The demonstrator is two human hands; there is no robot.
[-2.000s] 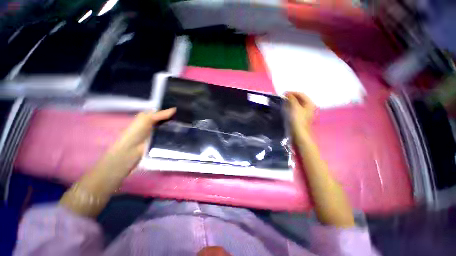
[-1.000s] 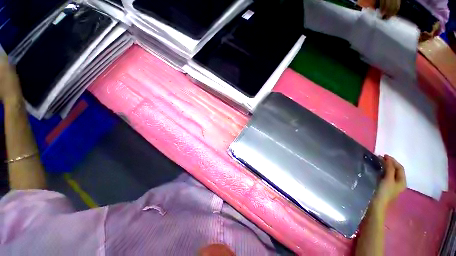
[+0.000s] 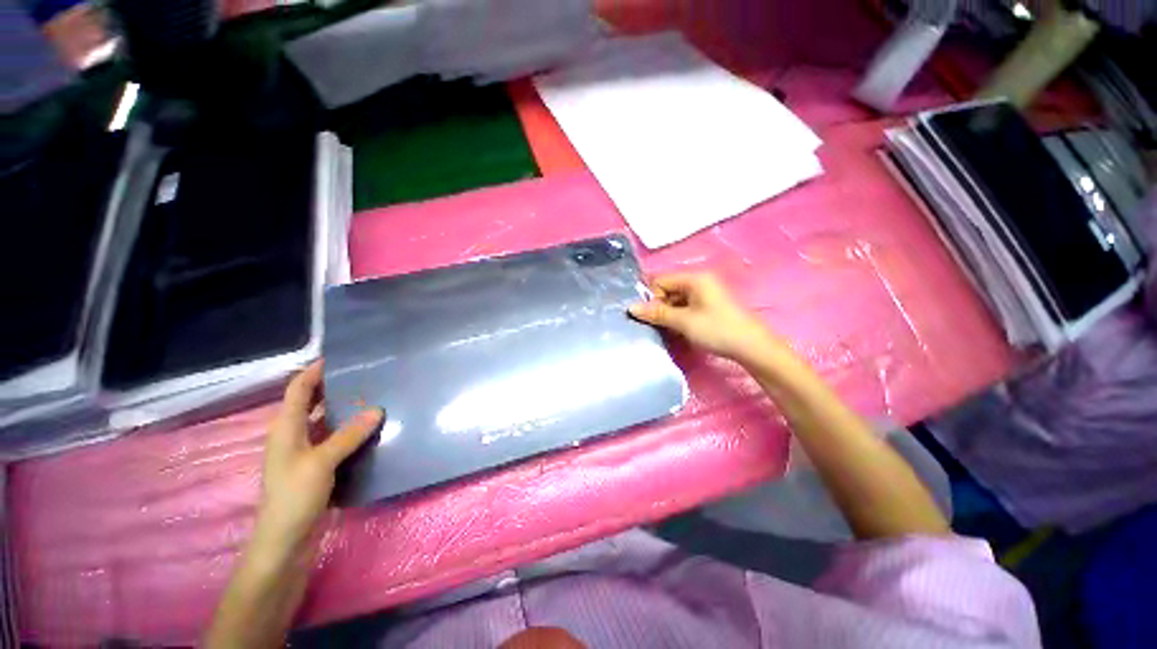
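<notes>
A grey tablet (image 3: 495,361) is held back side up over the pink bench surface, with a camera bump at its far right corner. Bright streaks on its face look like clear film. My left hand (image 3: 311,437) grips its left edge, thumb on top. My right hand (image 3: 698,311) holds the right edge near the camera corner, with fingers and thumb pinched there. Whether the tablet touches the bench cannot be told.
Interleaved tablet stacks (image 3: 216,254) stand at the left, another stack (image 3: 1028,216) at the right. White sheets (image 3: 679,133) lie behind the tablet, beside a green mat (image 3: 438,140) and an orange strip. Another person's arm (image 3: 1034,64) shows at the upper right.
My left hand has come from the far-left stack to the tablet's left edge. The view has turned right, and the tablet lies at a different angle, still grey side up as one second ago.
</notes>
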